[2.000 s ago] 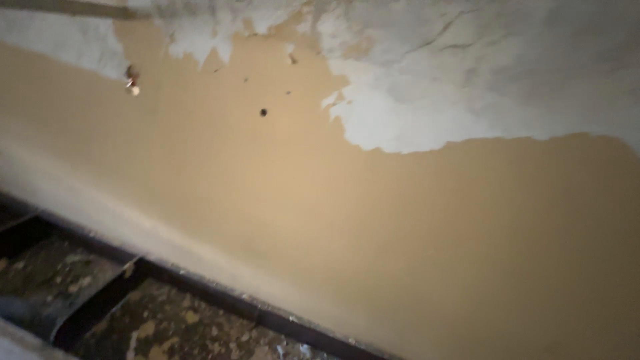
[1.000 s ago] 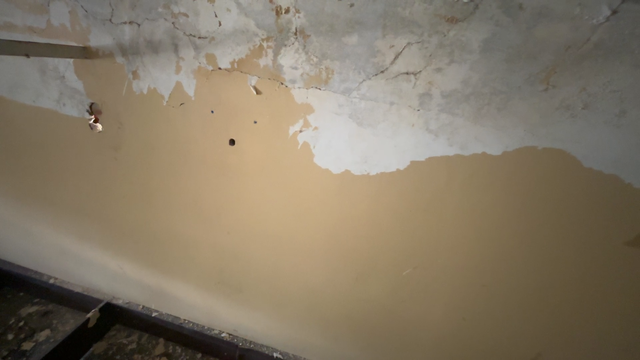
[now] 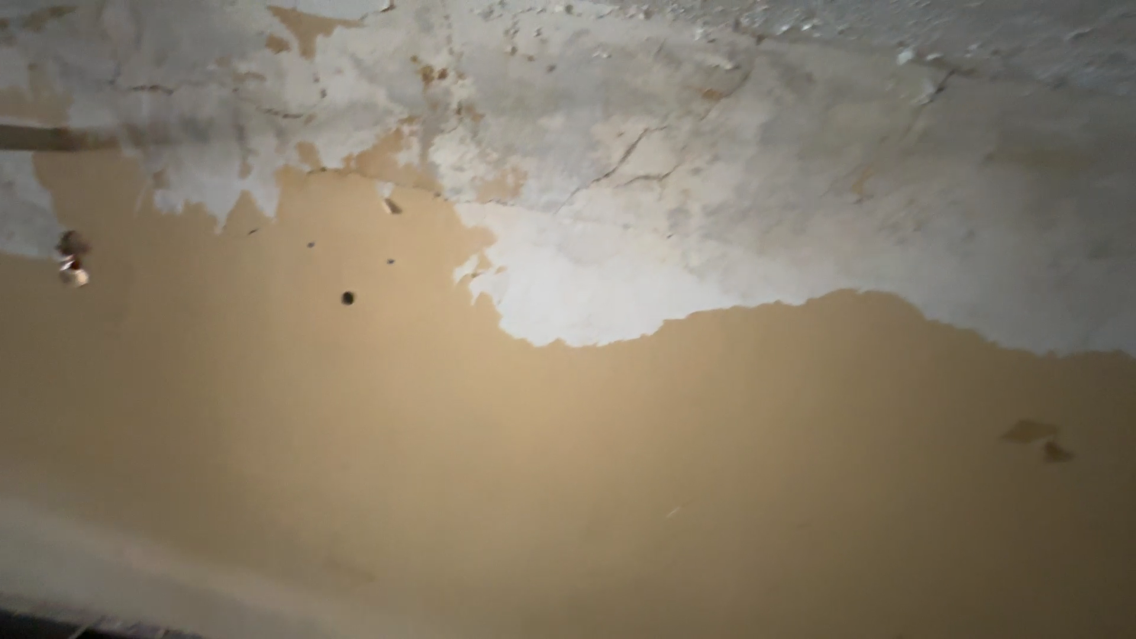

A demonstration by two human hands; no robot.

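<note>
Neither my left hand nor my right hand shows in the head view. A wall fills the picture, its lower part covered in tan paint (image 3: 568, 461). Above that, the tan coat has come away along a ragged edge and a pale grey-white layer (image 3: 595, 284) lies bare, with thin cracks in it. A small dark round hole (image 3: 348, 298) sits in the tan part, left of the middle. Near the left edge is a broken hole (image 3: 73, 259) with something light and reddish in it.
A narrow bar or strip (image 3: 35, 138) reaches in from the left edge at upper left. At the bottom left corner a dark edge (image 3: 35, 625) runs below a paler band of wall. Rough, flaking material (image 3: 932, 53) crosses the top right.
The view has shifted upward along the wall; the dark frame and littered surface seen at lower left earlier are now almost wholly out of sight.
</note>
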